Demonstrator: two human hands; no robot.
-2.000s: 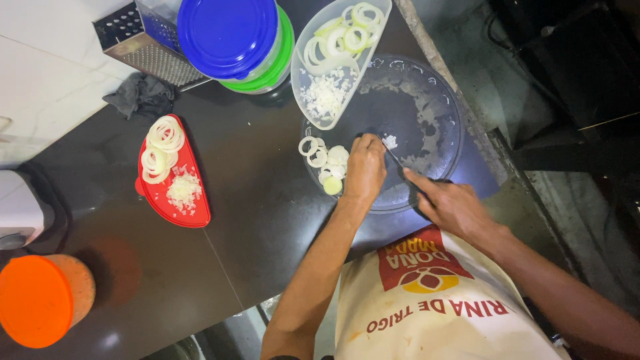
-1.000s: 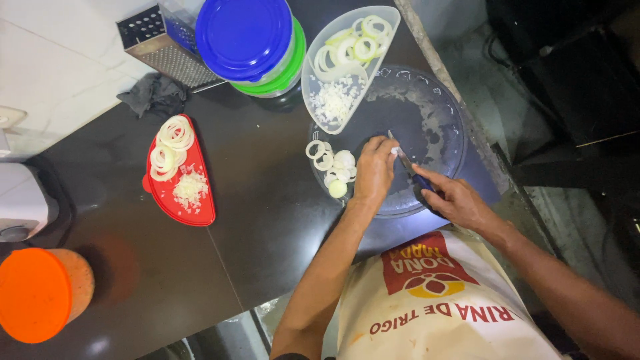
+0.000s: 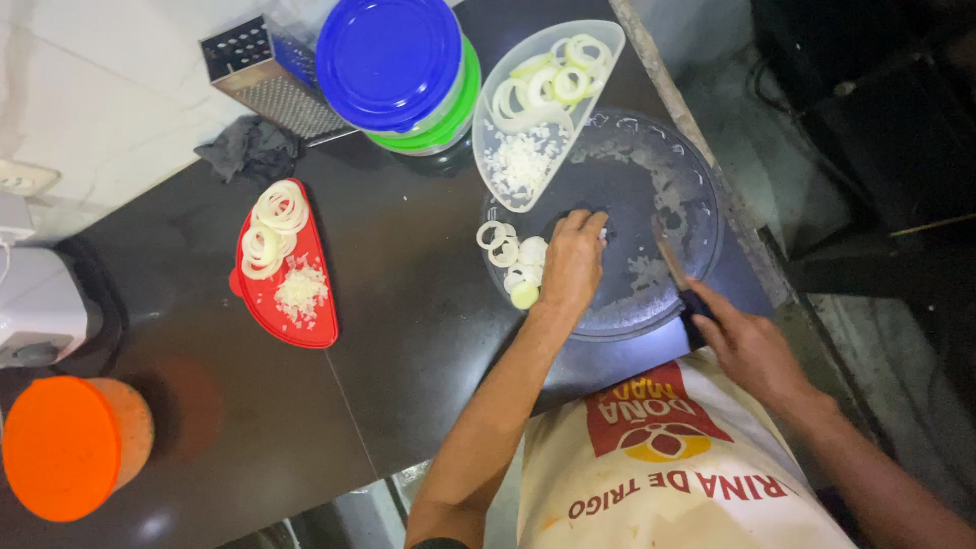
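My left hand (image 3: 576,255) rests on the round dark board (image 3: 625,305), its fingertips at a small bit of white onion (image 3: 602,233) that they mostly cover. The dark handle of a knife (image 3: 672,259) is in my right hand (image 3: 743,335); its blade lies over the board's right part, apart from my left hand. Onion rings and slices (image 3: 526,267) lie at the board's left edge. A clear half-round container (image 3: 488,137) with onion rings and chopped onion overlaps the board's upper left. A red half-round lid (image 3: 324,305) farther left bears more rings and chopped onion.
Blue-lidded (image 3: 389,61) and green-lidded (image 3: 457,126) containers are stacked at the back, beside a metal box grater (image 3: 286,91) and a dark cloth (image 3: 252,149). An orange-lidded container (image 3: 61,450) and a white appliance (image 3: 46,305) stand left. The counter's edge (image 3: 679,107) runs along the right.
The knife has moved right, away from my left hand; a second ago its blade was by those fingers. My left hand stays on the board.
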